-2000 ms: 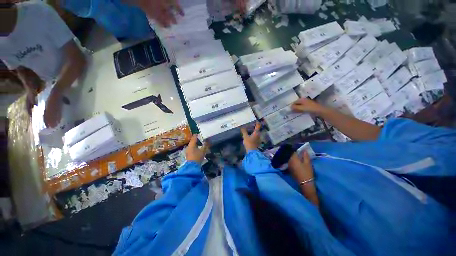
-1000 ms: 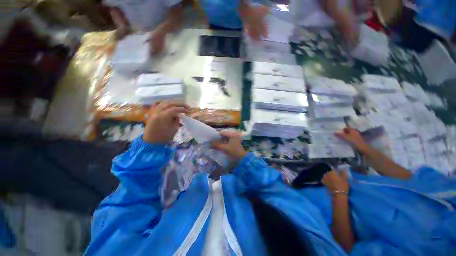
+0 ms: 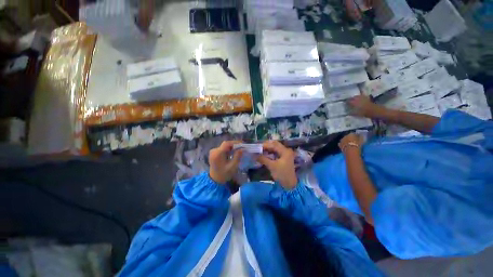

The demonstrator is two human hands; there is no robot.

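Note:
My left hand and my right hand are together in front of my chest. They hold a small white paper, like a label sheet, between the fingertips of both hands. Fine print on it is too blurred to read. A neat stack of white product boxes stands just beyond my right hand on the green table. My hands do not touch the boxes.
A film-wrapped pale board with orange edging carries two white boxes. White scraps litter the table edge. A person in a blue smock at right reaches over more boxes. Hands show at the far side.
The view has swung. Two seconds ago my hands were at the near end of the box stack; one second ago they held a white sheet at a slant. Now they hold a small paper level, close together.

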